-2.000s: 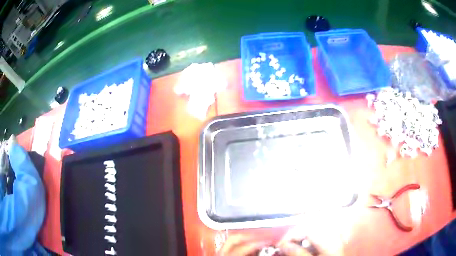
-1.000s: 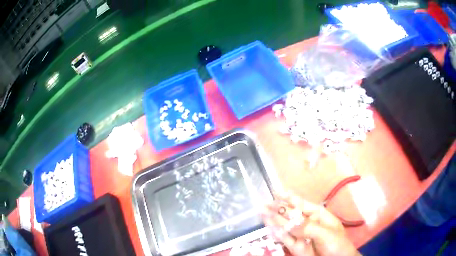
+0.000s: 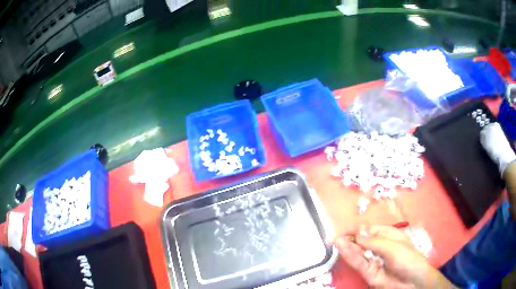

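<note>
My right hand (image 3: 404, 257), bare, is at the lower right beside the steel tray, its fingers bent around a small white part (image 3: 370, 255). More blurred fingers meet it on the left side; I cannot tell whether they belong to my left hand. The steel tray (image 3: 334, 240) holds scattered small clear pieces. White parts (image 3: 317, 281) lie at its near edge, cut off by the frame. A loose heap of small white housings (image 3: 376, 161) lies behind my hand. The red-handled pliers (image 3: 400, 224) are mostly hidden by the hand.
A black tray (image 3: 133, 248) with a row of white parts is at left, another black tray (image 3: 447, 163) at right with a neighbour's gloved hand (image 3: 498, 147) over it. Blue bins (image 3: 198, 149) (image 3: 305, 121), a blue tote (image 3: 102, 197), white cloth (image 3: 155, 172) and clear bag (image 3: 387, 110) stand behind.
The view has swung right. The fingers now cover most of the pliers and hold a white part right of the steel tray. A neighbour's gloved hand has appeared at the right black tray.
</note>
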